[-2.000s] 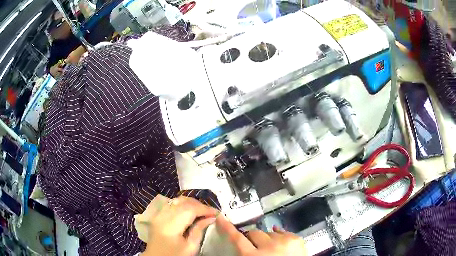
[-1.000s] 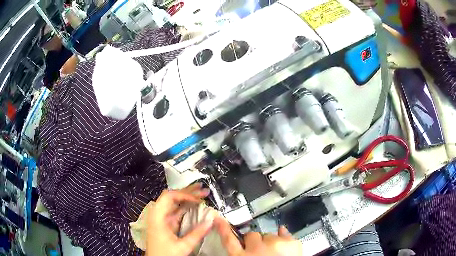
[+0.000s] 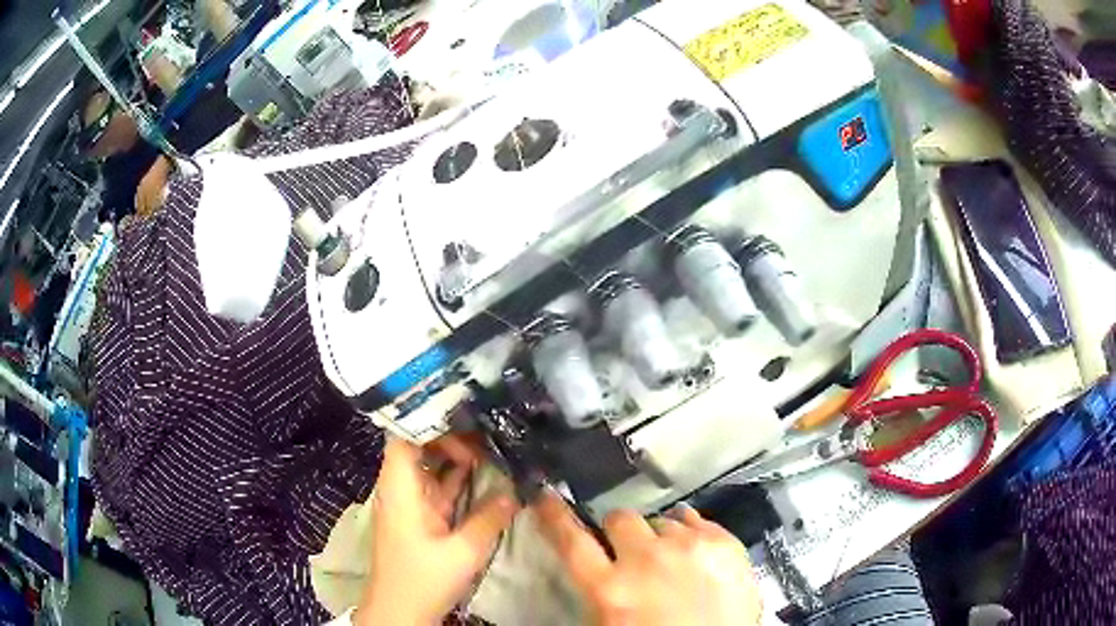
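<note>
The white overlock machine (image 3: pixel 600 184) fills the middle, with grey tension knobs (image 3: pixel 636 328) on its front. Its dark presser foot area (image 3: pixel 520 434) is at the lower left front. My left hand (image 3: pixel 428 526) pinches the cream fabric (image 3: pixel 520 575) just in front of the presser foot. My right hand (image 3: pixel 655 569) lies on the cream fabric's right side, fingertips near the needle area; whether it grips the cloth is unclear. The pinstriped fabric (image 3: pixel 202 404) is heaped left of the machine, behind my left hand.
Red-handled scissors (image 3: pixel 926 413) lie right of the machine front beside a yellow-orange stick (image 3: pixel 822 408). A dark phone (image 3: pixel 1006 259) lies on cream cloth at the right. More pinstriped fabric hangs at the right edge. A white lamp-like piece (image 3: pixel 242 239) stands over the left heap.
My left hand has moved up toward the presser foot with the cream fabric. My right hand has spread over the cloth near the needle area. The machine appears further left as the view shifts.
</note>
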